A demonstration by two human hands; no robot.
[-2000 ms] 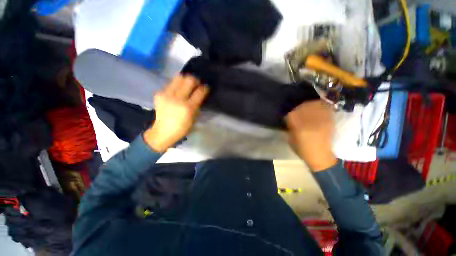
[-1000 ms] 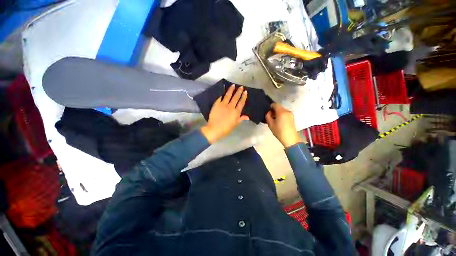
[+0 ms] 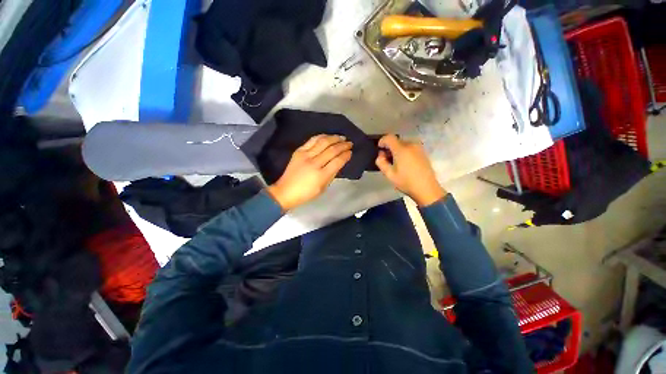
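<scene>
A black garment piece (image 3: 285,139) lies over the right end of the long grey sleeve board (image 3: 168,150). My left hand (image 3: 312,169) lies flat on top of the piece with its fingers together. My right hand (image 3: 409,168) pinches the right edge of the piece between thumb and fingers. A thin white loose thread (image 3: 215,139) lies on the board, left of the piece. The steam iron (image 3: 431,29), with a yellow-orange handle, sits on its metal iron rest (image 3: 371,33) beyond my hands.
A blue support bar (image 3: 162,62) runs away from the board. Black pieces (image 3: 259,36) lie beyond the board and a black heap (image 3: 186,208) lies on its near side. Scissors (image 3: 544,106) lie at the right table edge by red crates (image 3: 610,66). A red-orange bundle (image 3: 120,263) is at left.
The view has shifted. Compared with two seconds ago, the black piece is more bunched and my hands are closer together. Since one second ago, both hands have stayed on it.
</scene>
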